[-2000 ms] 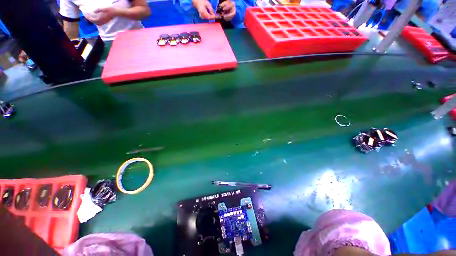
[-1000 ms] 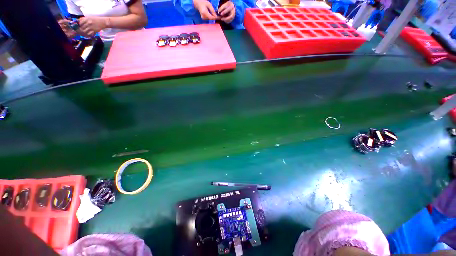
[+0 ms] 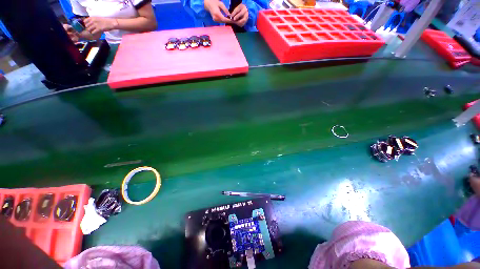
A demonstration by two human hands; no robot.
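Note:
Neither of my hands shows; only pink sleeves appear at the bottom edge, left and right. The black test fixture (image 3: pixel 197 239) lies between them, cut off by the bottom edge. It bears a blue circuit board (image 3: pixel 246 235) with a pale plug at its lower edge, and a dark round recess left of the board. A thin dark tool (image 3: pixel 253 195) lies just behind the fixture. A yellow tape roll (image 3: pixel 123 193) lies to the left, beside a bundle of black parts (image 3: pixel 109 202) and crumpled white paper (image 3: pixel 93 219).
A red tray (image 3: pixel 79 210) at left holds several round watch units. Black loose parts (image 3: pixel 387 149) lie at right; a thin pale ring (image 3: pixel 340 131) lies on the belt. Across stand a red pad (image 3: pixel 137 58) with a row of watches, a red compartment tray (image 3: pixel 295 52) and two people.
The thin pale ring and small parts on the belt have moved left. The person across at left now holds a small object in raised hands. My sleeves and the fixture have not visibly moved.

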